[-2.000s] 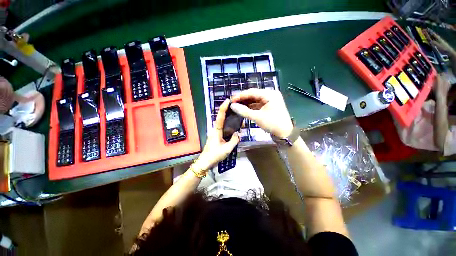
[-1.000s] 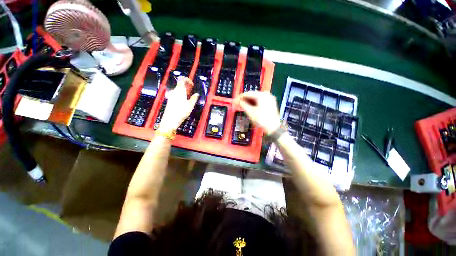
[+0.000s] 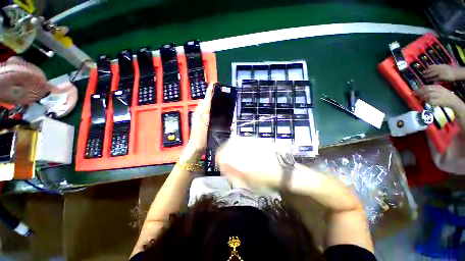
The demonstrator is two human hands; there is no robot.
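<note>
My left hand (image 3: 199, 133) holds an open black flip phone (image 3: 222, 112) upright over the bench's front edge, dark screen up, keypad down. My right hand (image 3: 247, 160) is blurred across the phone's lower part; whether it holds anything cannot be told. The orange-red phone tray (image 3: 145, 121) at the left holds several open phones and a closed phone (image 3: 172, 129). Another slot at its right is partly hidden by my left hand. The white lens tray (image 3: 272, 71) with dark panels (image 3: 265, 94) lies right of the phone.
Tweezers (image 3: 337, 104), a white slip (image 3: 369, 113) and a white bottle (image 3: 411, 123) lie right. Another orange-red tray (image 3: 396, 76) has another person's hands (image 3: 439, 97) at it. A pink fan (image 3: 21, 80) and a box (image 3: 55, 141) stand left. Clear film (image 3: 357, 176) fills a carton below.
My left hand has lifted an open phone out of the tray's front row, leaving that slot bare. My right hand has moved from the tray to the phone. The view has shifted right.
</note>
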